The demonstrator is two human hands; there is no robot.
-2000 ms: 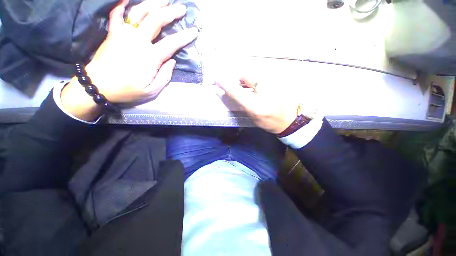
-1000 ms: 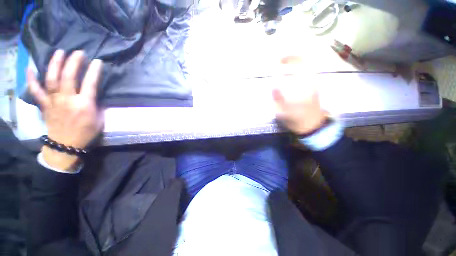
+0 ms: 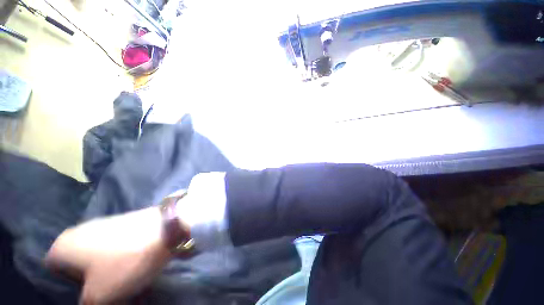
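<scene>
The dark grey garment (image 3: 173,152) lies at the left, over the table's left part and down towards my lap. My right hand (image 3: 104,256) is reached across my body to the lower left, over dark cloth. It is blurred and its fingers are hidden, so I cannot tell whether it grips the cloth. My left hand is not in view. The sewing machine (image 3: 382,36) stands at the upper right, its needle area (image 3: 316,65) away from the garment. Thread snips (image 3: 444,88) with red marks lie on the machine bed (image 3: 411,128).
A pale side table (image 3: 62,71) at the upper left holds a pink thing (image 3: 136,56) and a dark stick-like tool (image 3: 59,25). The table's ribbed grey edge (image 3: 453,164) runs along the front right. Glare washes out the middle.
The view has turned left. The garment now hangs lower at the left. My right hand has swung from the table's front across to the lower left, and my left hand has left the picture.
</scene>
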